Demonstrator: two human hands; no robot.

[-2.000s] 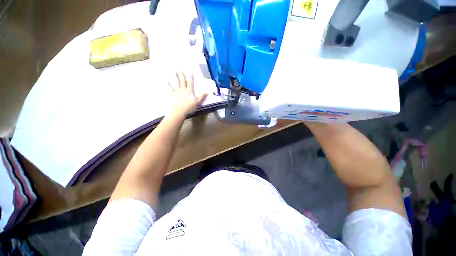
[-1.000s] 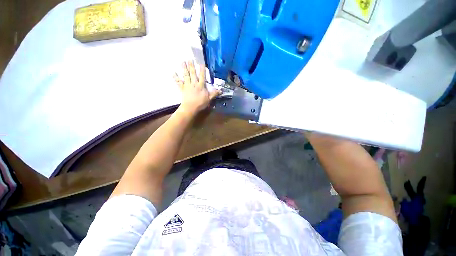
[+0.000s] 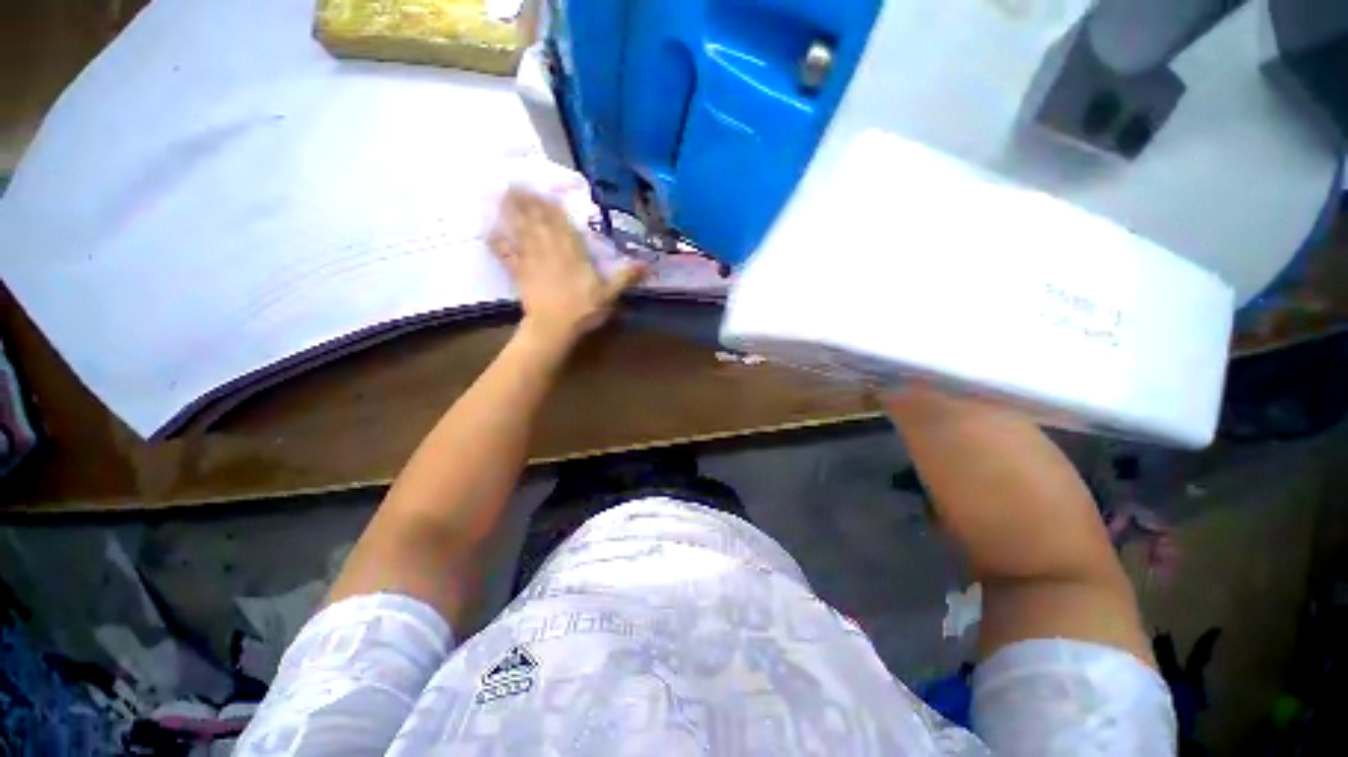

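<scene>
The blue and white cutting machine (image 3: 976, 281) stands at the upper right, over the right end of the fabric lay (image 3: 296, 222). The lay has a white paper top and a dark curved edge facing me. My left hand (image 3: 555, 266) lies flat on the paper just left of the machine's foot, fingers spread, holding nothing. A yellow weight (image 3: 421, 33) rests on the lay near the top. My right forearm reaches under the white housing. My right hand is hidden behind it, so its grip does not show. The blade is mostly hidden.
The brown table's front edge (image 3: 311, 491) runs between my body and the lay. The edge of another striped stack (image 3: 12, 414) shows at the far left. Fabric scraps (image 3: 252, 621) lie on the grey floor.
The view has shifted. The machine has turned and moved a little relative to the lay, and its metal base plate no longer shows clearly. My left hand stays flat beside it.
</scene>
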